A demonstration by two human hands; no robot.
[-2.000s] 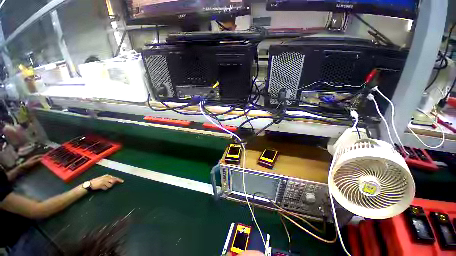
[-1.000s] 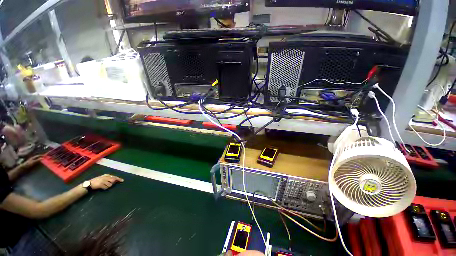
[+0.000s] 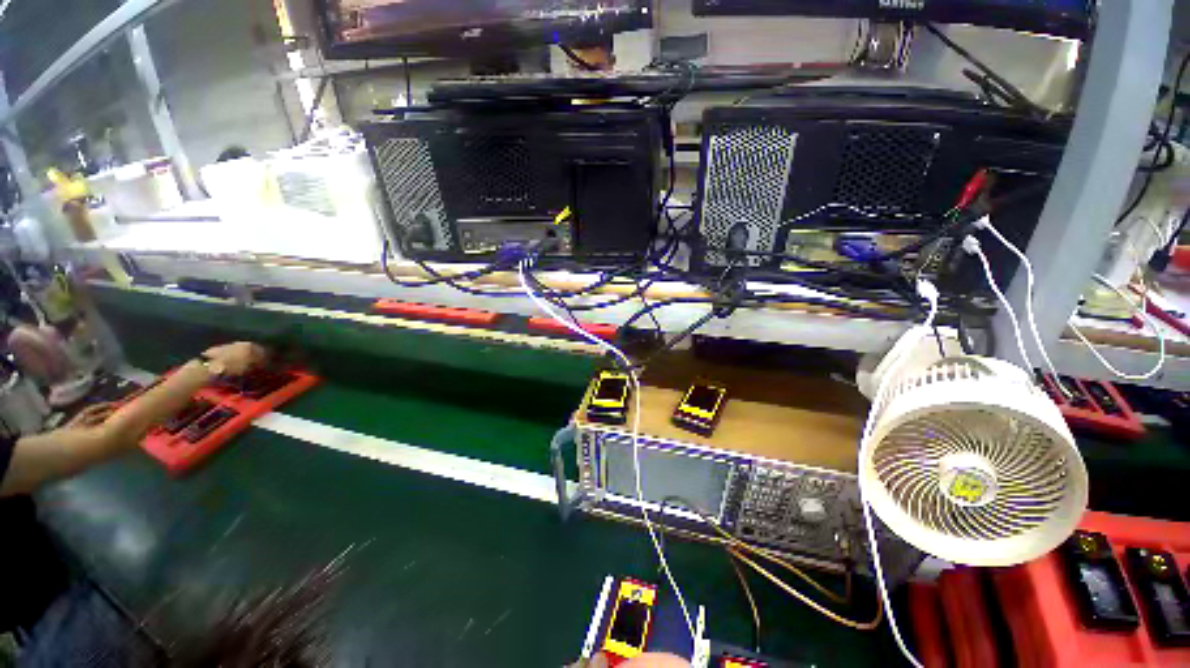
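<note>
A handheld device (image 3: 630, 619) with a yellow-and-red front lies on a plate with a white edge (image 3: 599, 617) at the bottom centre. A sliver of skin (image 3: 655, 660) shows at its lower end, cut off by the bottom edge; I cannot tell whether it is my left or right hand, or its grip. A second device (image 3: 741, 662) is mostly cut off to the right. A white cable (image 3: 662, 555) runs down between them.
A tester (image 3: 711, 489) with two devices on top stands ahead. A fan (image 3: 972, 459) and red trays with black devices (image 3: 1031, 574) are at right. Another person's arm (image 3: 118, 424) reaches over a red tray (image 3: 196, 452) at left. Copper cables hang before the tester.
The other person's hand has moved from the green mat up and left onto the red tray. The device and the skin at the bottom edge show hardly any change.
</note>
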